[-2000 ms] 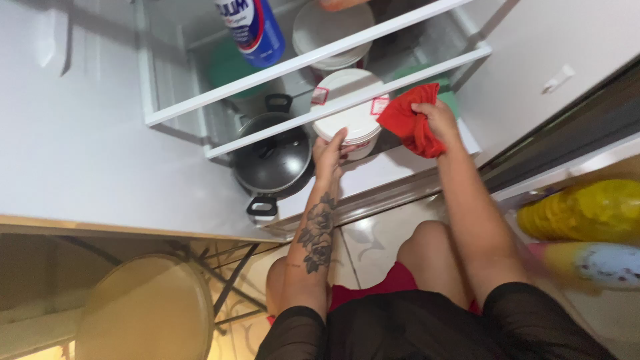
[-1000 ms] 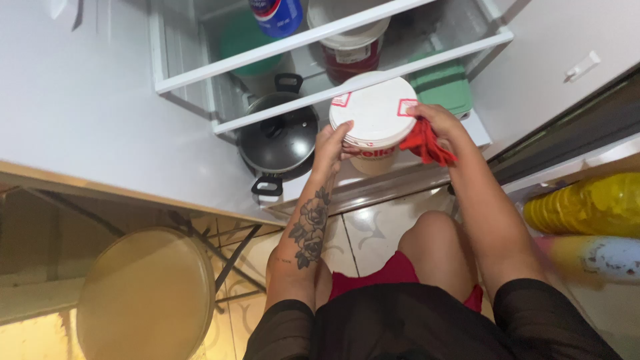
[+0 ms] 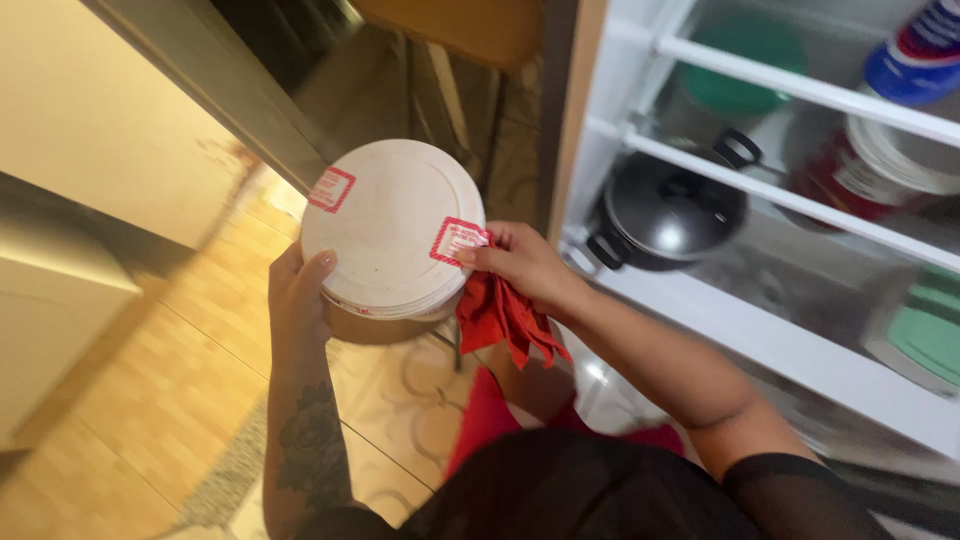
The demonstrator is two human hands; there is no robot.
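Note:
A round white plastic tub [image 3: 390, 217] with a flat lid and two red-bordered labels is held level between both hands, outside the refrigerator. My left hand [image 3: 300, 289] grips its left side, thumb on the lid's edge. My right hand [image 3: 525, 266] grips the right side, thumb on a label, and also holds a red cloth [image 3: 502, 315] that hangs below it. The undersides of the tub and most fingertips are hidden.
At right stands the open refrigerator with white-edged shelves [image 3: 787, 199]. It holds a black lidded pot [image 3: 671, 206], a dark red bucket [image 3: 855, 172], green containers [image 3: 926, 326] and a blue can [image 3: 915, 64]. A stool [image 3: 465, 26] stands beyond the tub.
The tub, low in the refrigerator two seconds ago, is now outside it in both hands. My right hand, holding only the red cloth then, now grips the tub too. The view has swung left.

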